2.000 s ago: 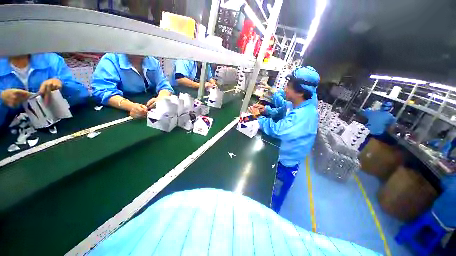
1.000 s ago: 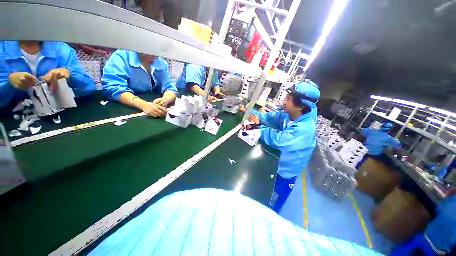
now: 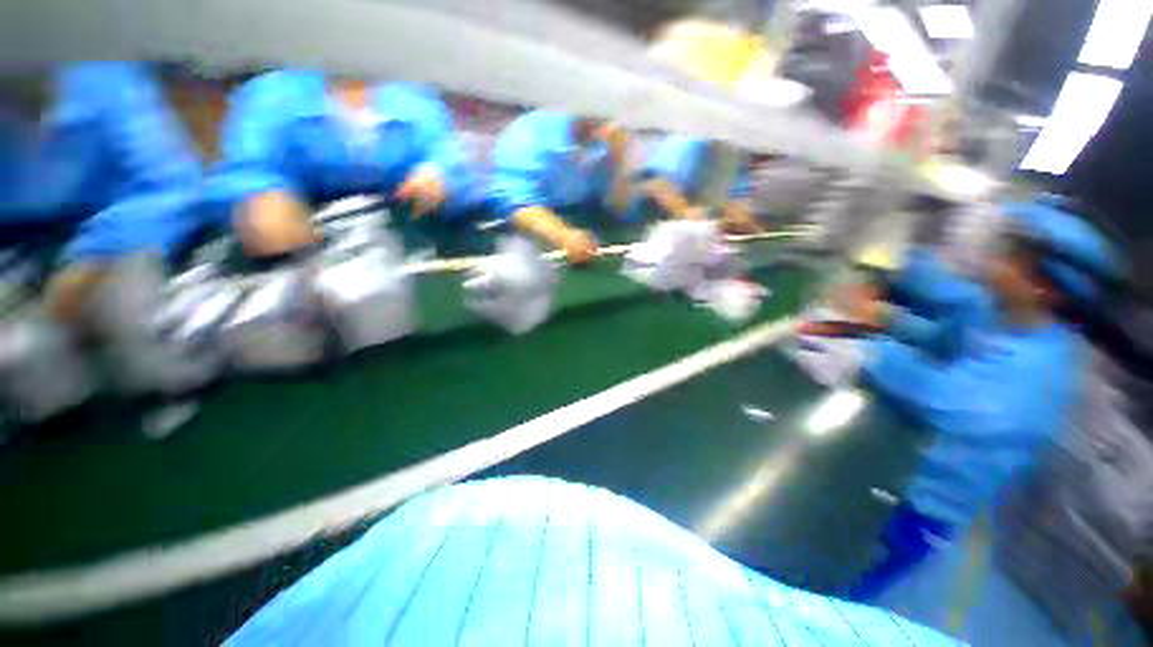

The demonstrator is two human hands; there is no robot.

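Note:
Neither of my hands is in the picture; only my light blue smock [image 3: 556,569] shows at the bottom. The frame is blurred. A whitish belt edge strip [image 3: 556,436] runs between the green conveyor belt [image 3: 316,442] and the dark green near work surface [image 3: 708,455]. Several white open boxes [image 3: 367,297] stand in a row on the belt at the left. A single white box [image 3: 512,288] stands mid-belt, and a white cluster of boxes [image 3: 677,259] lies farther along. Another white box [image 3: 828,358] is at a worker's hands on the near side.
Workers in light blue smocks [image 3: 323,139] sit across the belt. A capped worker [image 3: 999,367] is at the right on my side. A grey overhead shelf [image 3: 506,76] crosses the top. Small white pieces [image 3: 759,413] lie on the near surface. Blue floor shows at lower right.
The view has swung left and blurred. The worker and cluster of boxes appear farther right, and a row of boxes at the left has come into view. My hands show in no frame.

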